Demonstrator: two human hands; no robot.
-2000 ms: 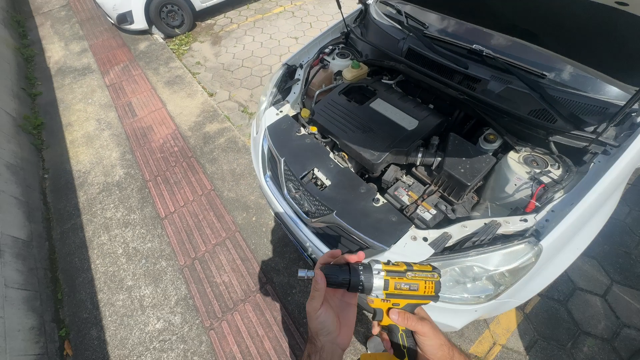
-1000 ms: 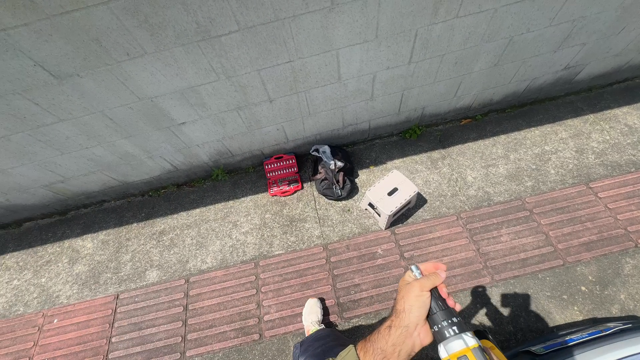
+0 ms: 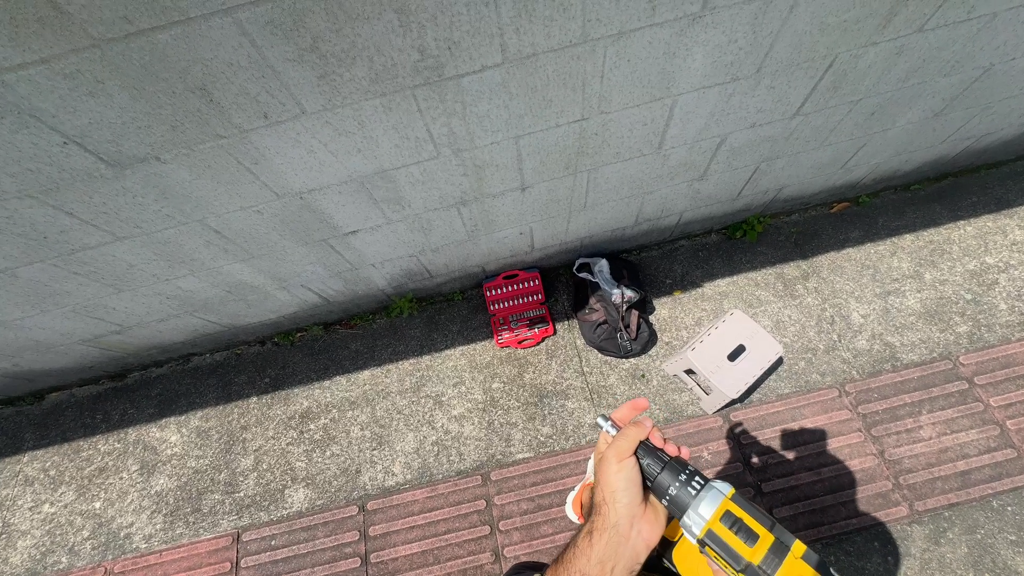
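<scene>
A yellow and black cordless drill [image 3: 740,524] lies at the bottom right, pointing up and left. My left hand [image 3: 628,472] grips its black chuck, with the thumb and fingers around the front end. A silver socket or adapter [image 3: 608,424] sticks out past the fingers. Of my right hand, only a sliver of skin shows at the bottom edge by the drill body; its grip is hidden. Beyond the hands, an open red socket set case [image 3: 518,309] with sockets and a ratchet rests on the ground.
A black bag [image 3: 614,312] with a plastic bag on top sits beside the case. A light folding step stool [image 3: 732,356] stands to the right. Behind them rises a grey block wall [image 3: 480,144]. Red ribbed paving [image 3: 432,520] runs underfoot, with a shoe [image 3: 578,500] on it.
The view has swung from the white car's open engine bay to the wall and pavement. Both hands held the drill two seconds ago; my left hand remains at its chuck.
</scene>
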